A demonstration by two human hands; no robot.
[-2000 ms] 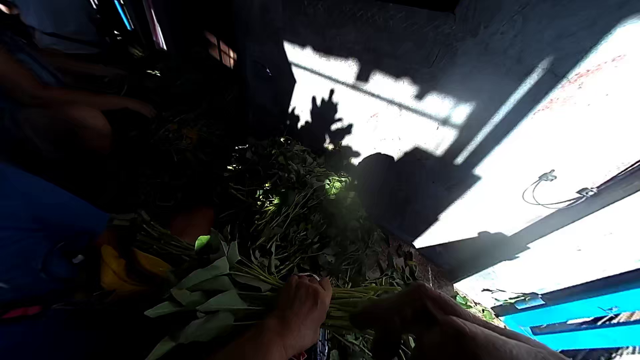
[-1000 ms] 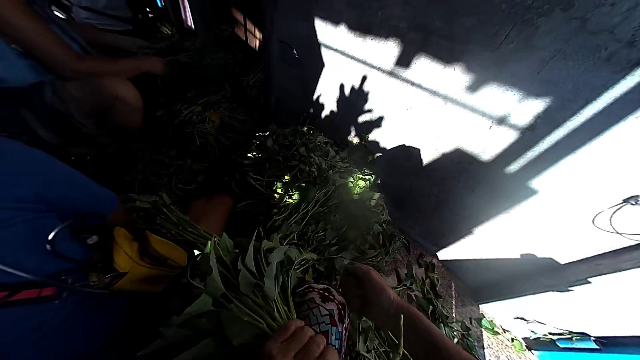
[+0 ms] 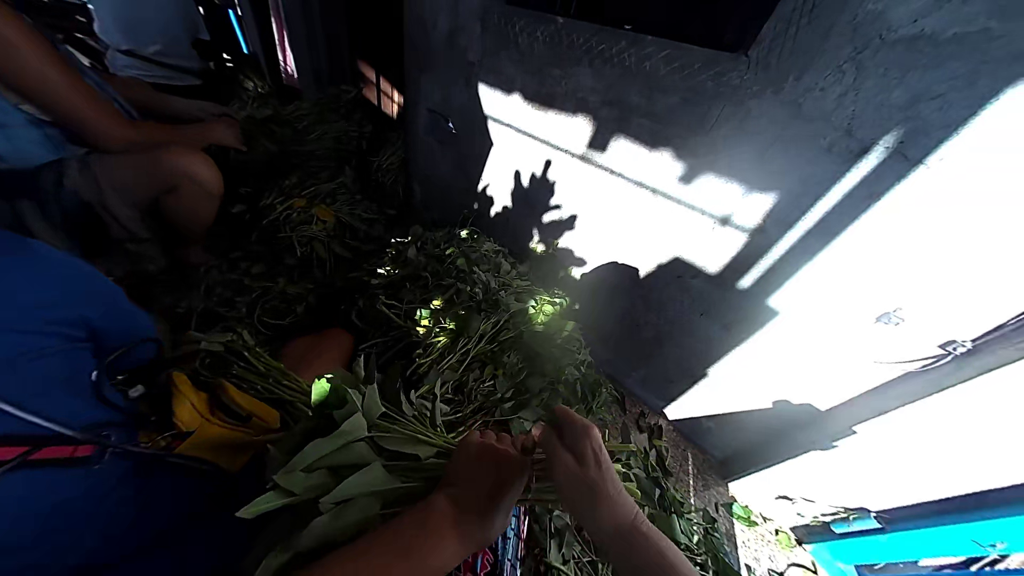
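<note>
A bunch of long-stemmed leafy greens (image 3: 352,464) lies across the lower middle, its broad leaves fanned to the left. My left hand (image 3: 488,472) is closed around its stems. Close against it, my right hand (image 3: 572,456) has its fingers bent at the stems on the right side; its fingertips are partly hidden, and whether they pinch anything does not show. Behind both hands rises a large heap of loose greens (image 3: 480,320). Patterned cloth (image 3: 512,544) shows beneath my wrists.
Another person's arm and knee (image 3: 188,180) are at the upper left beside more dark greens (image 3: 320,216). A yellow cloth or pouch (image 3: 224,420) lies by blue fabric (image 3: 64,320) on the left. A concrete wall (image 3: 664,320) stands at the right, with a turquoise surface (image 3: 928,544) at lower right.
My right hand, apart from my left one second ago, is now beside it at the stems. The bunch, raised with leaves upward then, now lies with its leaves to the left.
</note>
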